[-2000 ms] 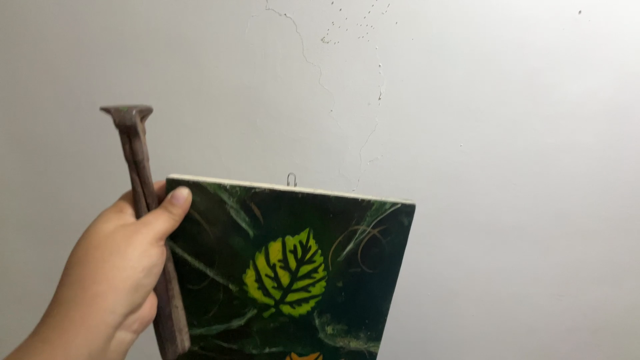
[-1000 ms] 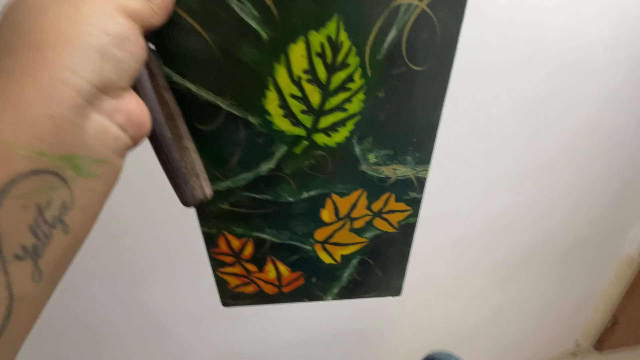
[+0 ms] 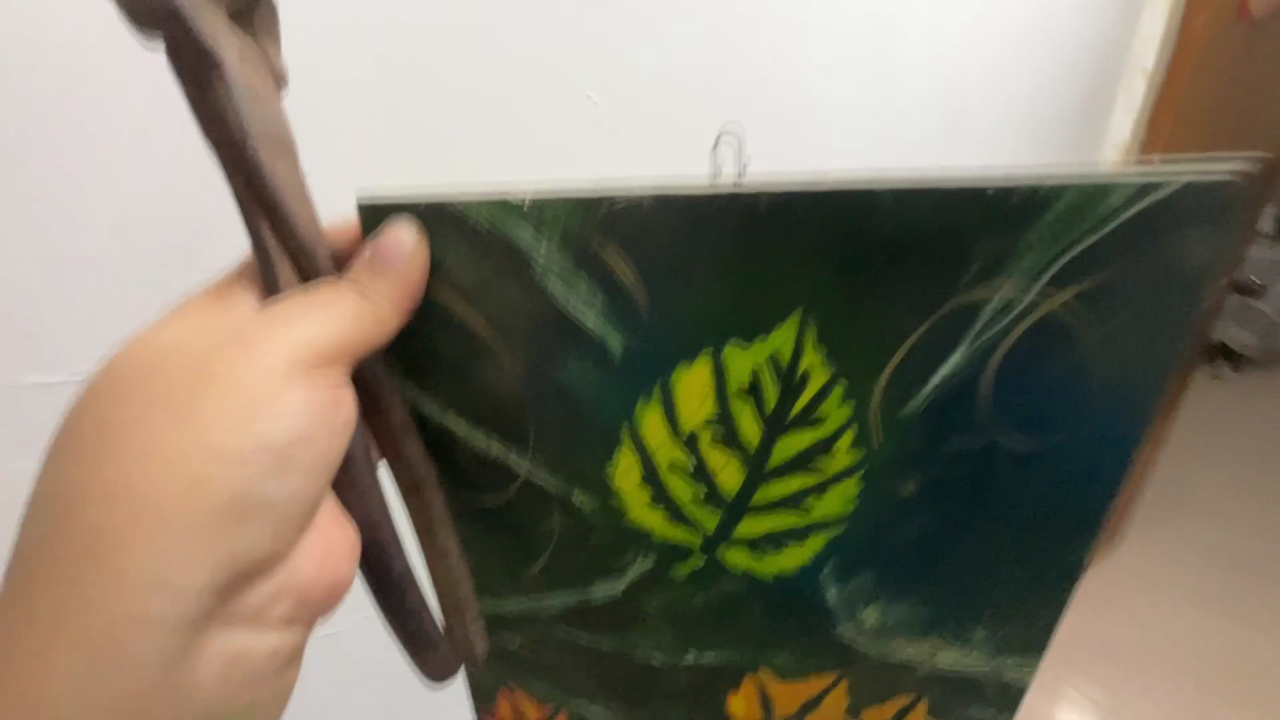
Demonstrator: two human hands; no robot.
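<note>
My left hand [image 3: 220, 450] is wrapped around a pair of worn brown metal pincers [image 3: 235, 130], their head up at the upper left. The same hand pinches the upper left corner of a painted panel [image 3: 540, 400], with the thumb on its face. The panel is dark green with a bright green leaf and orange leaves at the lower edge of view. A thin wire loop [image 3: 728, 155] stands up from its pale top edge. The panel's bottom is out of frame. I do not see my right hand clearly anywhere.
A white wall [image 3: 500, 80] lies behind the panel. At the upper right are a pale frame edge and a brown wooden surface [image 3: 1215, 90]. Blurred metallic items [image 3: 1245, 310] show beyond the panel's right edge, above a pale, shiny surface [image 3: 1180, 540].
The view has swung about. The panel and pincers, held in my left hand throughout, now appear closer, and the panel's top edge with its wire loop is back in view.
</note>
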